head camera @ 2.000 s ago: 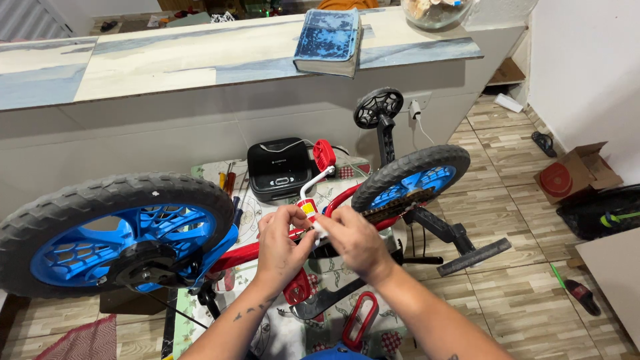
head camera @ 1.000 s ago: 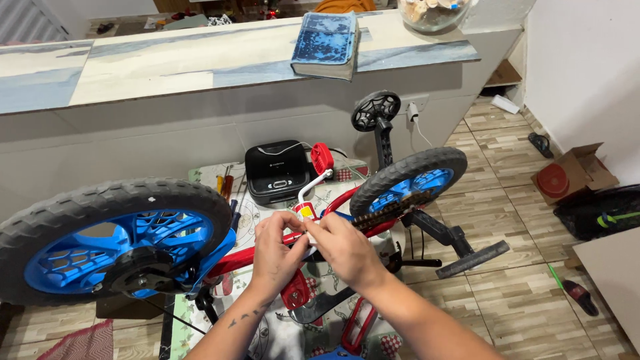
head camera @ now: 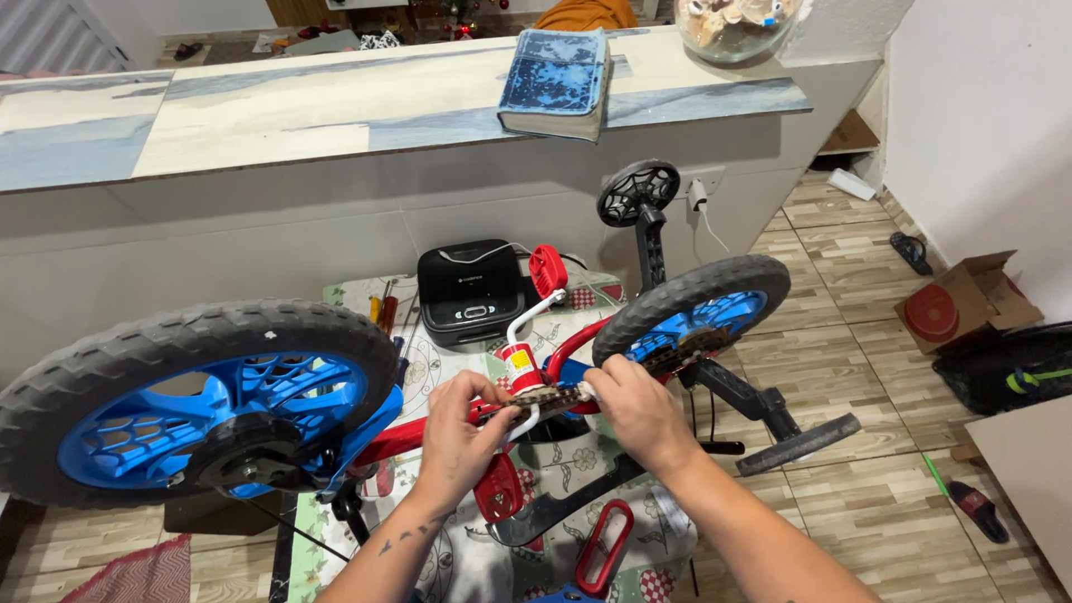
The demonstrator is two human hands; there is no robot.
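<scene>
A child's bicycle lies upside down on a table covered with a patterned cloth. My left hand has its fingertips at the left side of the chainring and chain, beside the crank; whether it grips them is unclear. My right hand pinches a small white cloth at the chain's right side. The red bottom bracket shell with a yellow label stands just behind. One red pedal points up and back, the other sits below my hands. A black chain guard lies in front.
The front wheel is at left, the rear wheel at right, with training wheels on both sides. Screwdrivers and a black appliance lie behind. A ledge holds a worn blue book and a glass bowl.
My hands, close together over the chainring a second ago, are now farther apart, the right one farther right along the chain.
</scene>
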